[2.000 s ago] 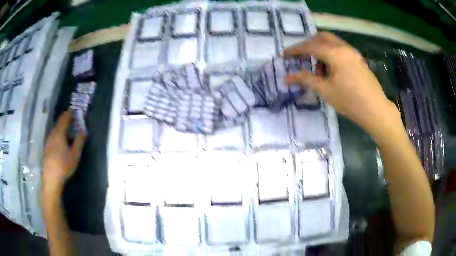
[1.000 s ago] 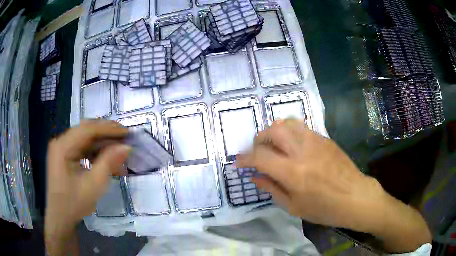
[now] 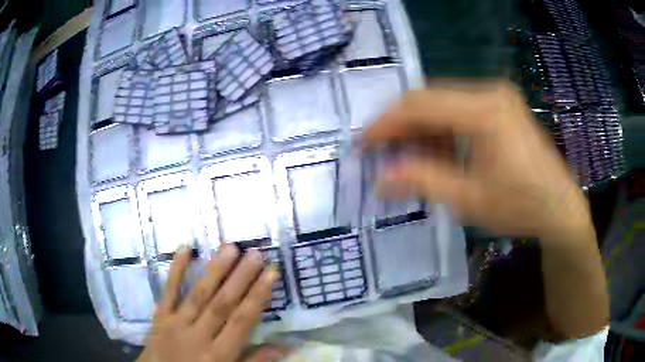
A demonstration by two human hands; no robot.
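Note:
My left hand (image 3: 212, 300) lies palm down over the tray's near row, fingers slightly apart. A keypad (image 3: 277, 279) shows partly beside its fingertips in the third housing. Another keypad (image 3: 329, 270) sits flat below the screen window of the fourth front housing (image 3: 315, 198). My right hand (image 3: 417, 159) is blurred above the near row's right end, fingers curled; whether it holds a keypad cannot be told. A loose heap of keypads (image 3: 182, 97) and a thicker pile (image 3: 310, 32) lie on the white housing tray (image 3: 452, 261).
A few keypads (image 3: 49, 127) lie on the dark bench (image 3: 60, 233) at left, beside stacked white trays (image 3: 14, 283). Purple keypad stacks (image 3: 587, 134) stand at right. A white wrinkled liner (image 3: 375, 336) sticks out below the tray.
My left hand has moved down and right and lies flat; the keypad it held is no longer between its fingers. My right hand has left the seated keypad and moved up and right.

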